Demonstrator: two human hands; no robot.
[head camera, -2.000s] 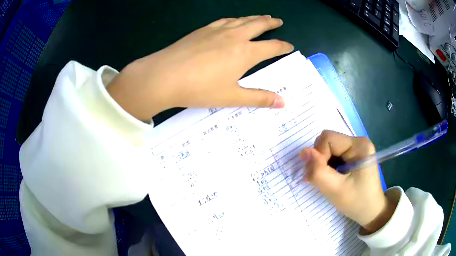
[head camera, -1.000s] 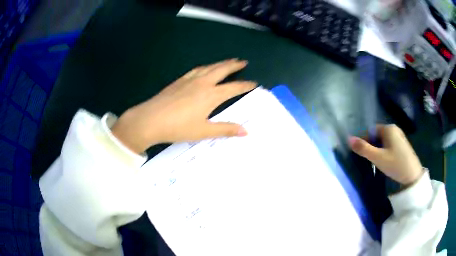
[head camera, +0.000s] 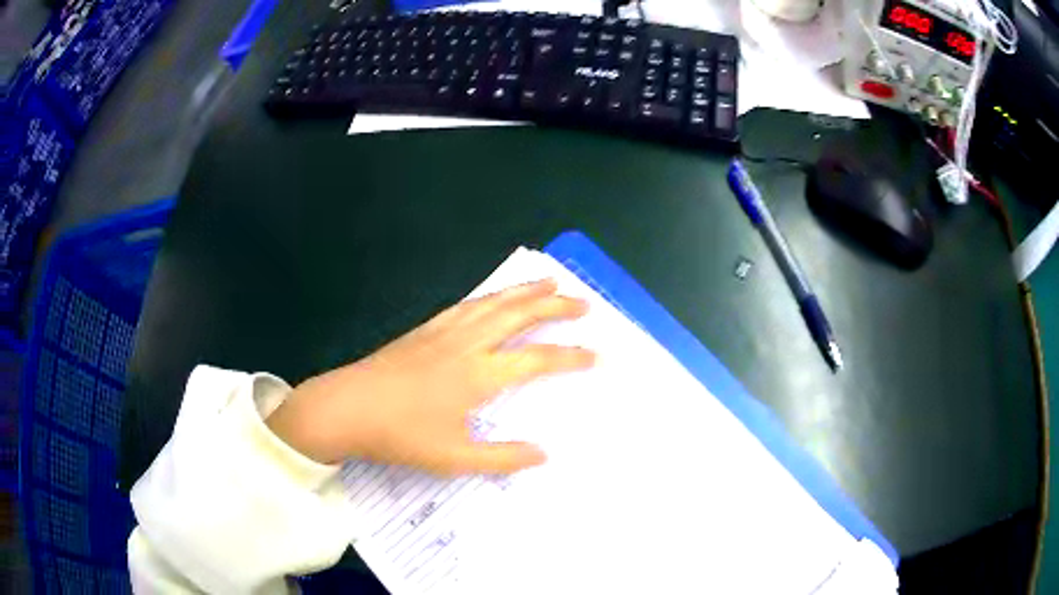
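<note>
The record form (head camera: 650, 465), white pages with printed lines and some blue handwriting at the lower left, lies on a blue-edged clipboard (head camera: 720, 378). Much of the page is washed out by glare. My left hand (head camera: 453, 389) lies over the upper left of the form, palm down with fingers spread, holding nothing. The ballpoint pen (head camera: 784, 262), clear with dark blue ends, lies on the desk right of the clipboard. My right hand is not in view; a bit of white, perhaps my sleeve, shows at the clipboard's lower right corner.
A black keyboard (head camera: 523, 64) lies at the back with white paper under it. A black mouse (head camera: 869, 209) is right of the pen. A tiny part (head camera: 743, 267) lies beside the pen. A power supply (head camera: 917, 58) with red digits stands at the back right. A blue crate (head camera: 87, 349) is at the left.
My right hand has let go of the pen, which now lies on the desk, and has left the view. My left hand has shifted onto the page. The view now shows more of the desk.
</note>
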